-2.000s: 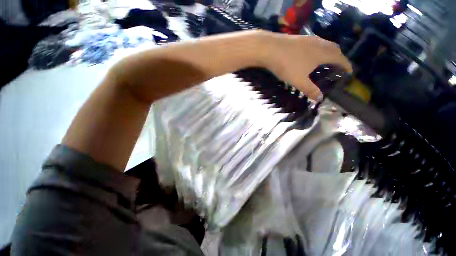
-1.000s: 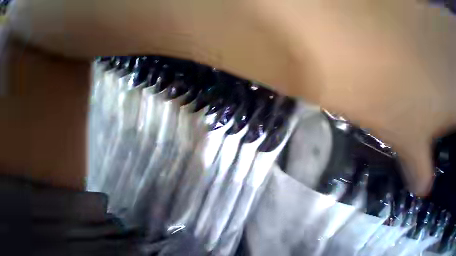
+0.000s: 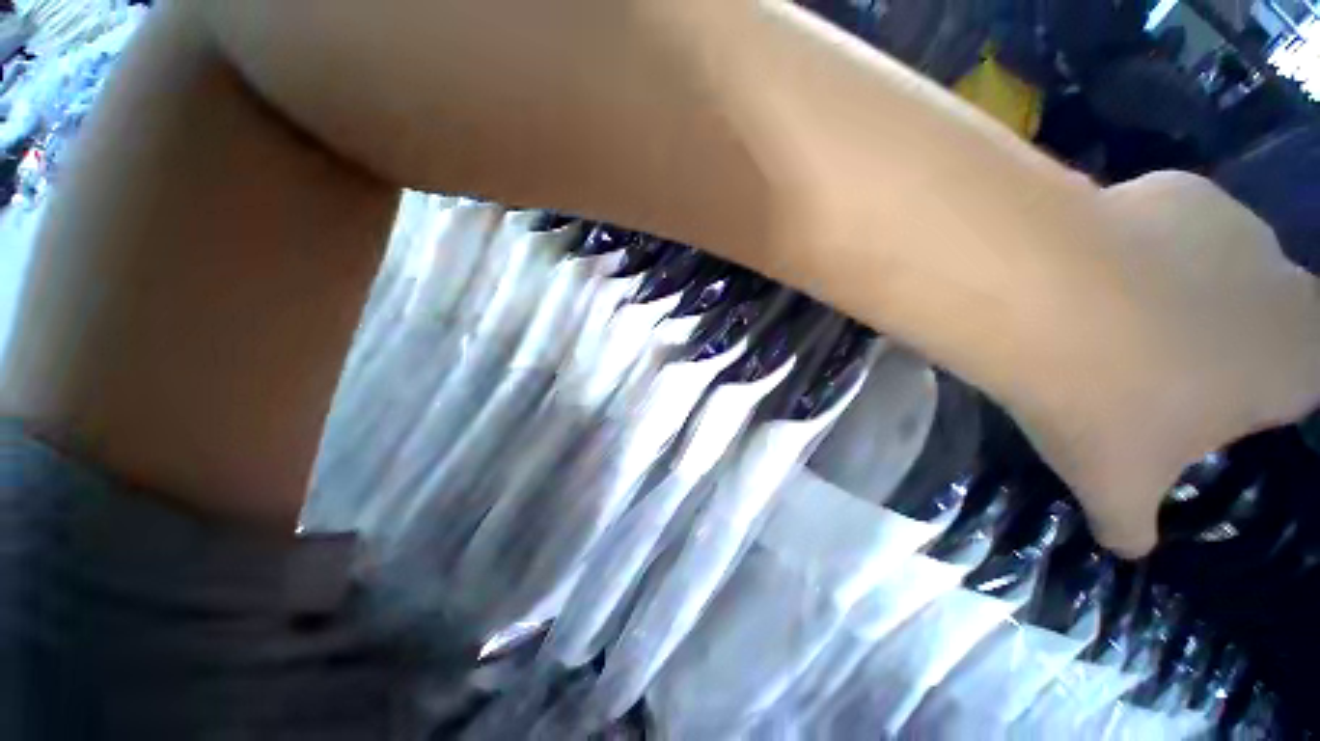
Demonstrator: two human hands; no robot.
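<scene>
My left hand reaches across from the left to the right edge, blurred, over a close-packed row of black hangers. Its thumb points down near the hooks. Its fingers are bent away and partly cut off by the edge, so I cannot tell if it holds anything. Pale garments under shiny clear film hang in folds below and left of the hand. One pale garment shows a rounded, dark-edged neck opening. My forearm hides part of the hanger row. My right hand is not in view.
A pale, bluish heap lies at the top left. A yellow item shows above my forearm against dark shapes. A bright area is at the top right corner. My grey sleeve fills the lower left.
My left hand has moved right and down along the hanger row since two seconds ago. The view came closer to the garments, then drew back slightly, showing more of the hand.
</scene>
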